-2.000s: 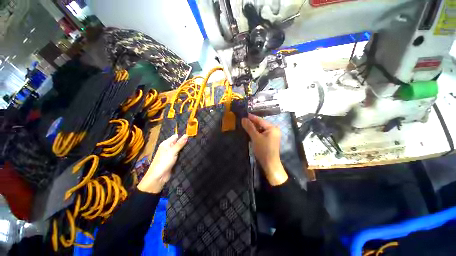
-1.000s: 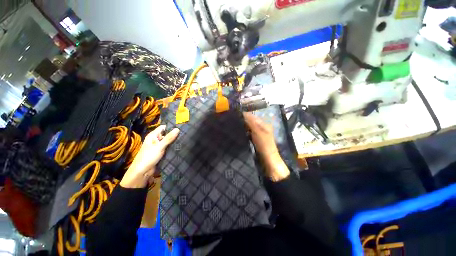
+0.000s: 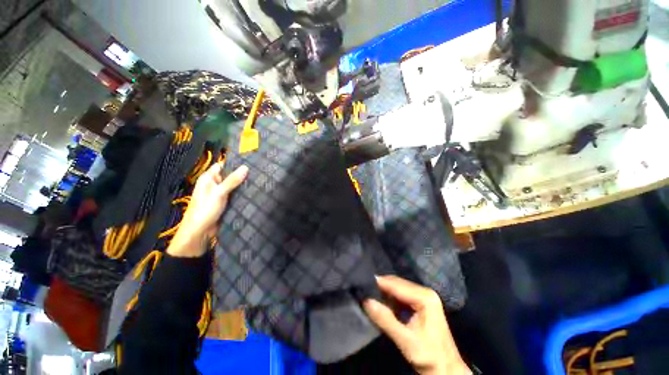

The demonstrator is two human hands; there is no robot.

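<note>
A dark grey-black bag body panel [image 3: 282,220] with a diamond print hangs in front of me, its upper edge under the needle area [image 3: 301,55] of the sewing machine. An orange-yellow handle tab [image 3: 249,140] sits near its upper left. My left hand [image 3: 207,209] lies at the panel's left edge, thumb on the printed face. My right hand [image 3: 411,318] pinches the panel's lower right corner, where a plain grey underside [image 3: 337,326] shows. The cylinder arm [image 3: 367,143] is right of the panel's top.
Stacked handled panels [image 3: 158,176] lie at the left. Another patterned panel [image 3: 411,212] hangs behind, on the right. The wood-edged machine table [image 3: 543,198] is at the right. A blue bin [image 3: 561,333] holding orange handles stands at the lower right, with more blue [image 3: 235,357] below the work.
My right hand has moved down from beside the needle area to the panel's lower right corner. The panel's lower edge is now folded up, and its top is closer under the machine head.
</note>
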